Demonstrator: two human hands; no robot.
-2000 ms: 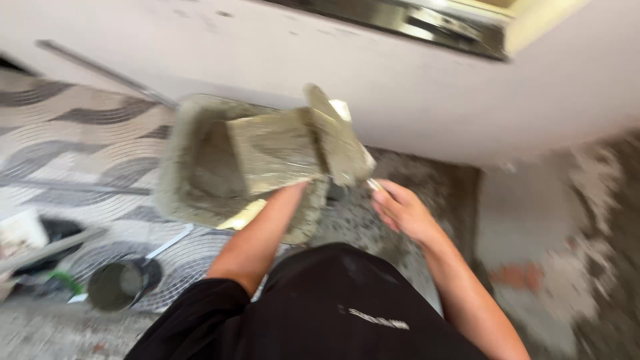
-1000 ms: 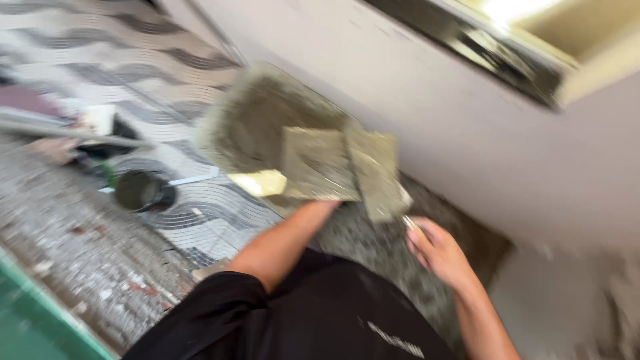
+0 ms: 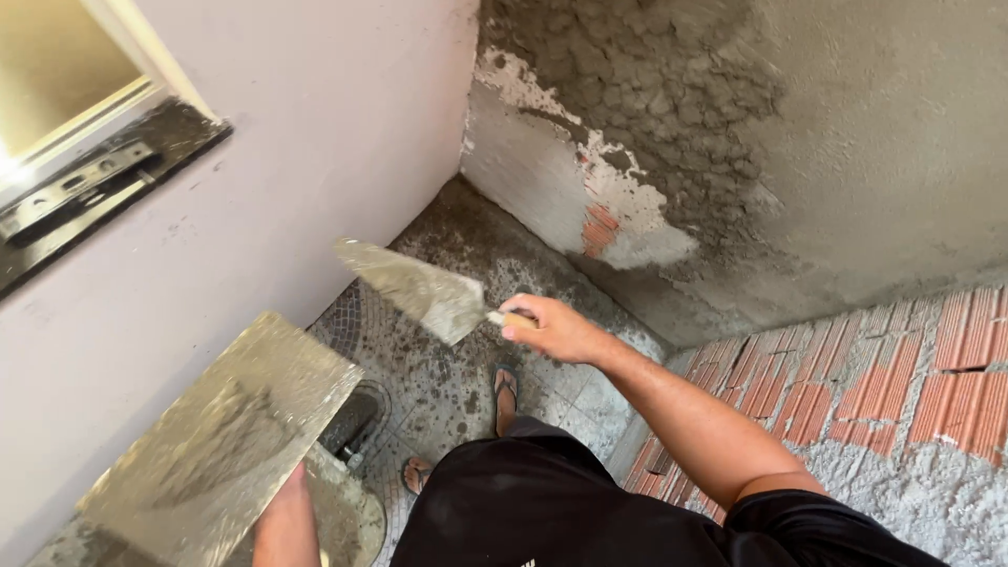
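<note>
My right hand (image 3: 547, 327) grips the wooden handle of a pointed masonry trowel (image 3: 425, 291); mortar coats its blade, which points left over the floor. At the lower left, a flat plasterer's hawk (image 3: 213, 441) carries a mound of wet mortar (image 3: 228, 445). My left hand (image 3: 293, 488) is under the hawk, mostly hidden by the board; its grip is out of sight. Trowel and hawk are apart. Beyond the trowel, rough fresh mortar (image 3: 669, 102) covers part of the wall, beside a bare patch showing red brick.
A mortar tub (image 3: 354, 504) stands partly below the hawk, near a dark cylindrical object (image 3: 350, 417). A pale wall (image 3: 315, 118) with a window sill (image 3: 118, 181) rises on the left. Exposed hollow brick (image 3: 850, 394) is at right. My sandalled feet stand on spattered tiles (image 3: 449, 378).
The view has swung right towards the mortared wall. The trowel, at the hawk over the tub before, is now apart from it. The hawk now carries a mound of mortar.
</note>
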